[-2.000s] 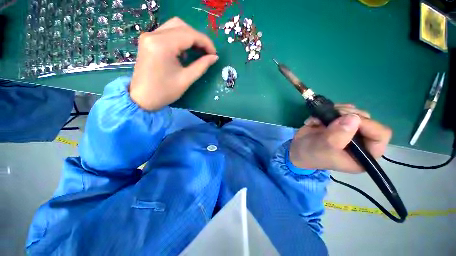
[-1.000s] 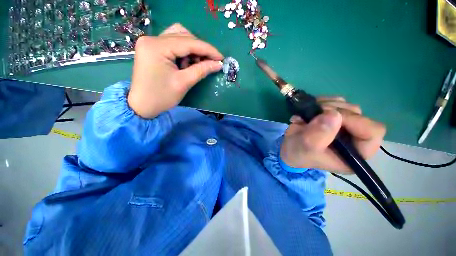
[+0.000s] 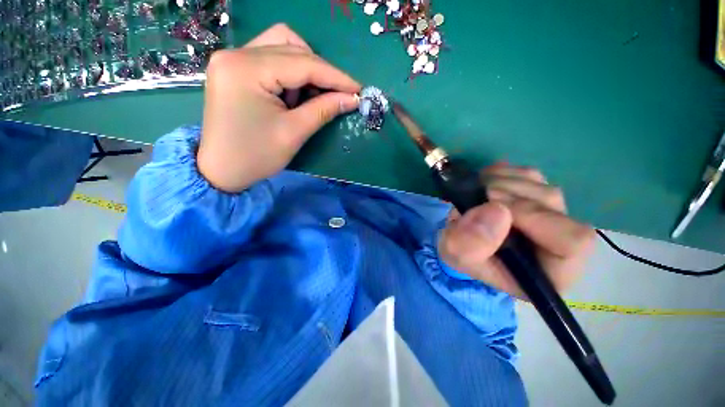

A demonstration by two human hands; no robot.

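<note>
A small dark circuit board (image 3: 374, 121) lies on the coin-sized white round pad (image 3: 370, 99) on the green mat. My left hand (image 3: 274, 107) is at the pad's left edge, thumb and forefinger pinched on a tiny pale part (image 3: 357, 98), probably a round leaded component; its leads are too small to make out. My right hand (image 3: 517, 226) holds the black soldering iron (image 3: 465, 187) like a pen. The iron's tip is at the right edge of the pad, close to the board; whether it touches cannot be told.
A loose pile of round leaded components (image 3: 421, 36) lies beyond the pad, with red wires (image 3: 342, 8) at the top edge. A clear blister tray (image 3: 103, 56) of boards is at left. Silvery tweezers (image 3: 701, 195) lie at right. Pale crumbs (image 3: 350, 127) are beside the pad. The black cord (image 3: 660, 264) hangs at right.
My left hand has moved from beside the pad to its edge, now pinching a tiny part. My right hand has brought the iron left, its tip to the pad. The view has shifted.
</note>
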